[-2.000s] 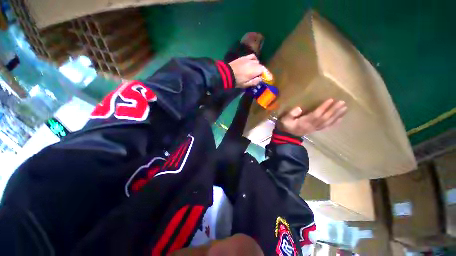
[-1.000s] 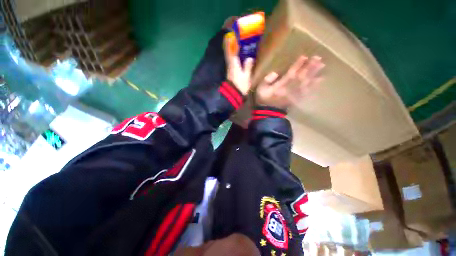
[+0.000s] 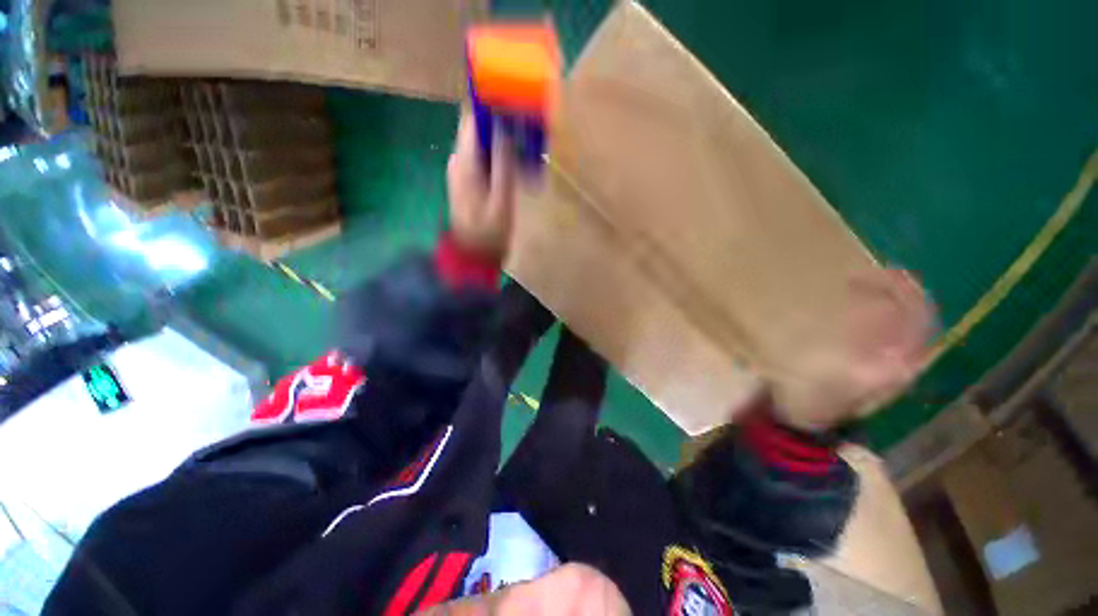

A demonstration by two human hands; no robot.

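Note:
A long brown carton (image 3: pixel 686 157) lies slanted in front of me above the green floor, with a seam running along its visible face. My left hand (image 3: pixel 484 193) is closed around an orange and blue-purple tape dispenser (image 3: pixel 515 78), held at the carton's upper left end. The dispenser is blurred, and whether it touches the carton cannot be told. My right hand (image 3: pixel 885 325) is strongly blurred over the carton's lower right end. Its fingers are not clear, nor whether it grips the carton.
A flat printed cardboard sheet (image 3: pixel 301 42) is at the upper left, above stacked brown dividers (image 3: pixel 259 157). A white surface (image 3: pixel 157 421) is at the left. Brown cartons, one with a white label (image 3: pixel 1011 551), stand at the lower right. A yellow line (image 3: pixel 1023 271) crosses the floor.
My left hand and the dispenser have moved left and up. My right hand has moved right and down to the carton's other end. The carton has turned, showing its seamed face.

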